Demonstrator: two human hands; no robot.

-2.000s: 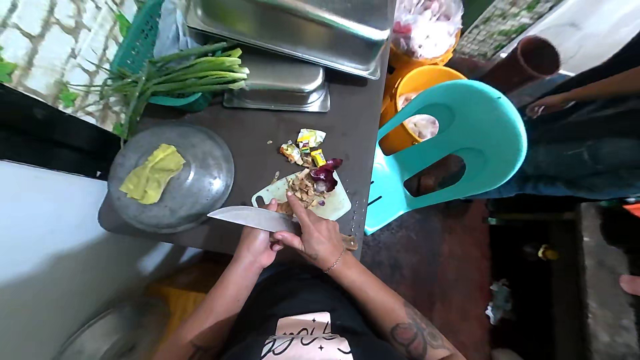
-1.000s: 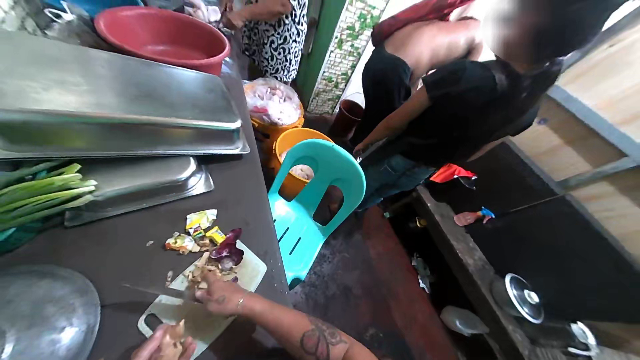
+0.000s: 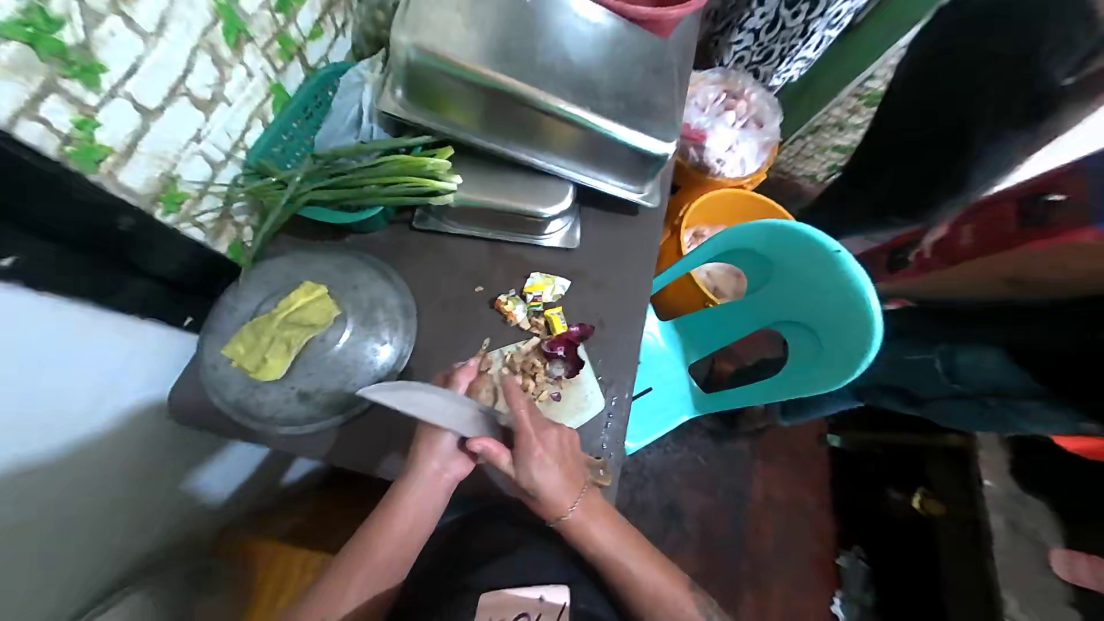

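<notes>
My right hand point(image 3: 548, 453) is closed on a kitchen knife point(image 3: 435, 408), its blade pointing left across my other hand. My left hand point(image 3: 444, 435) holds a pale brown, knobbly piece that looks like ginger point(image 3: 485, 388), partly hidden behind the blade and fingers. Both hands are over the near left part of a small white cutting board point(image 3: 588, 397). On the board lie brown peelings point(image 3: 528, 366) and purple onion skins point(image 3: 565, 352). Just beyond its far edge are small yellow food wrappers point(image 3: 546, 289).
A round metal lid point(image 3: 379, 302) with a yellow-green cloth point(image 3: 285, 332) lies left. Spring onions point(image 3: 379, 177) rest over a green basket point(image 3: 302, 112) beside upturned steel pans point(image 3: 535, 86). Right of the table edge stand a turquoise plastic chair point(image 3: 828, 285) and orange buckets point(image 3: 742, 205). A person point(image 3: 940, 121) is at right.
The view has swung away to the right and back. One second ago my hands were apart over the board; now they are close together, with the knife blade across them.
</notes>
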